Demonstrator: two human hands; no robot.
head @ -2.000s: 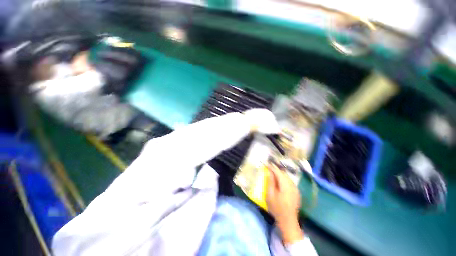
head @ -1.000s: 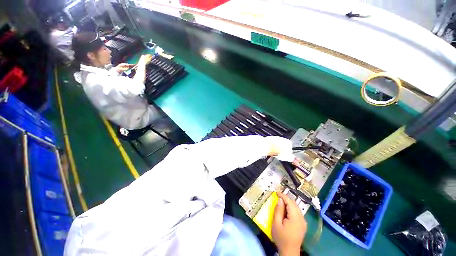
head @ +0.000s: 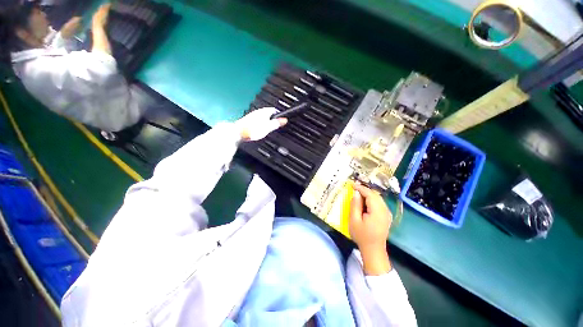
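Note:
My left hand [head: 261, 124], in a white glove with bare fingertips, holds a slender black unit [head: 292, 110] over the slotted black tray [head: 307, 131]. The tray bears several rows of similar units, some with a silver section. My right hand [head: 371, 220], bare, lies at the near end of the metal assembly fixture [head: 331, 167], by the yellow piece [head: 347, 207]. Its thumb and fingers are bent; whether they grip anything is too small to tell.
A blue bin [head: 472, 185] of small black parts stands right of the fixture, with a clear bag of black pieces [head: 525, 211] beyond it. A tape roll [head: 496, 24] and a wrapped post [head: 487, 105] are at the upper right. Another worker [head: 83, 83] sits at the upper left.
My left hand has moved left from the fixture to above the tray, with a black unit in it. My right hand stays near the yellow piece. The view has shifted.

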